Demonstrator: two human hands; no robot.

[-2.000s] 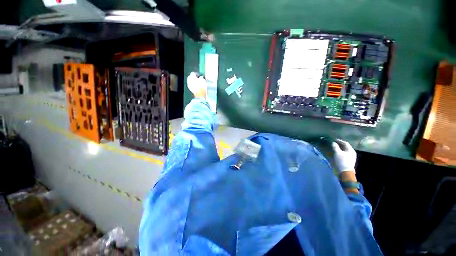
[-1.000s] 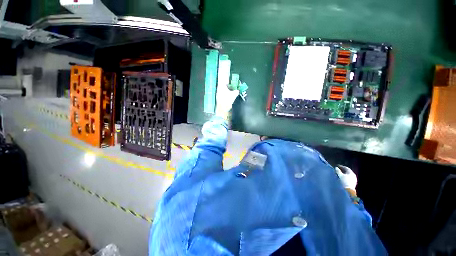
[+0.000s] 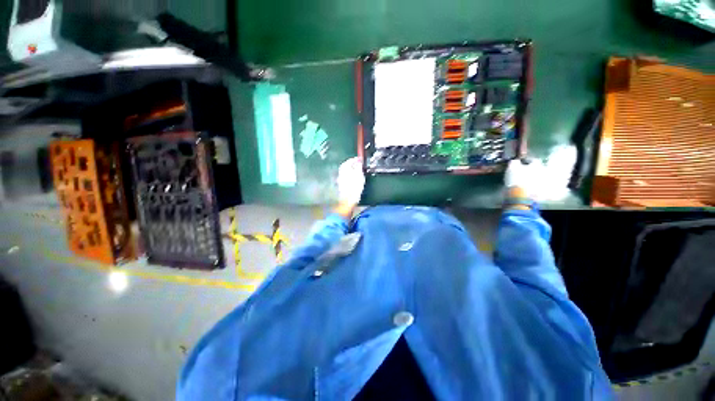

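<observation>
The solder pallet (image 3: pixel 361 102), dark with reddish-brown side rims, lies flat on the green mat. It holds a green circuit board (image 3: pixel 445 149) with a large white rectangle and three orange blocks. My gloved left hand (image 3: pixel 350 182) is at the pallet's near left corner. My gloved right hand (image 3: pixel 518 175) is at its near right corner. Both hands seem to hold the edge; the fingers are blurred. Long teal strips (image 3: pixel 269 133), one brighter and whitish, lie left of the pallet, with small teal pieces (image 3: pixel 314 137) between.
An orange ribbed tray (image 3: pixel 662 129) lies on the right of the bench, a dark object beside it. At left, an orange cut-out plate (image 3: pixel 82 200) and a dark openwork plate (image 3: pixel 176 204) stand by a black bin (image 3: pixel 226 149). Another black bin (image 3: pixel 627 313) is below right.
My left hand has left the small teal pieces and moved right to the pallet's corner. My right hand has come up from below the bench edge to the other corner. The view has shifted right.
</observation>
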